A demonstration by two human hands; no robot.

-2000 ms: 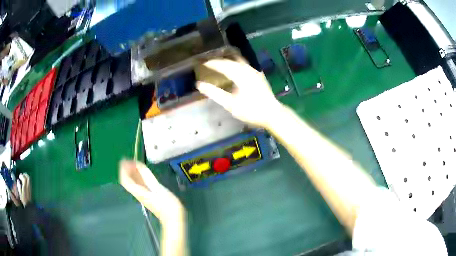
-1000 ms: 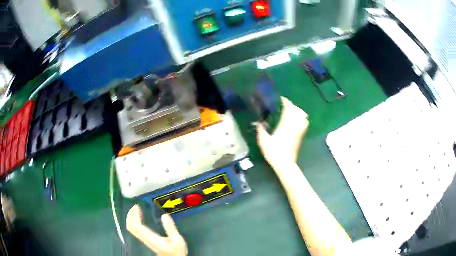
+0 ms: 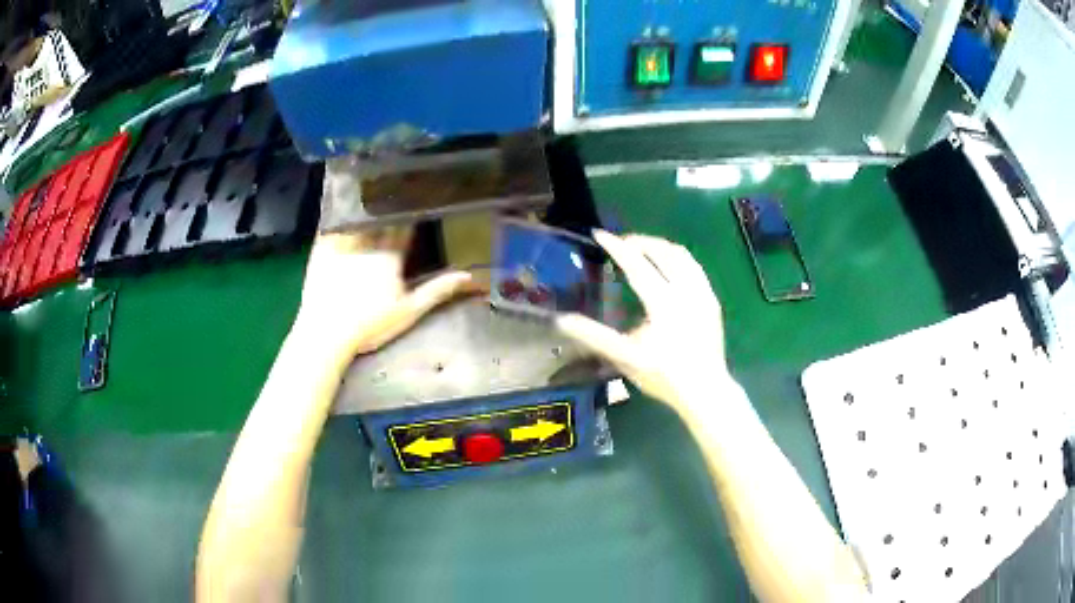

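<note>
My right hand (image 3: 666, 318) holds a phone part (image 3: 542, 269) with a blue patch and camera rings, tilted in front of the press, above the right side of the fixture plate (image 3: 472, 356). My left hand (image 3: 371, 289) is at the left side of the fixture nest (image 3: 469, 239); its fingers are partly hidden and I cannot tell if they hold anything. The press head (image 3: 436, 179) is above the nest. The red start button (image 3: 481, 448) is on the blue press base below the plate.
A phone part (image 3: 772, 247) lies on the mat right of the press, another (image 3: 97, 342) at left. Black trays (image 3: 212, 177) and red trays (image 3: 59, 218) stand at far left. The control box (image 3: 707, 59) is behind, the perforated mat (image 3: 943, 448) at right.
My left hand has moved up from below the press to the nest. My right hand has brought a phone part from the right to the press. The press head looks raised.
</note>
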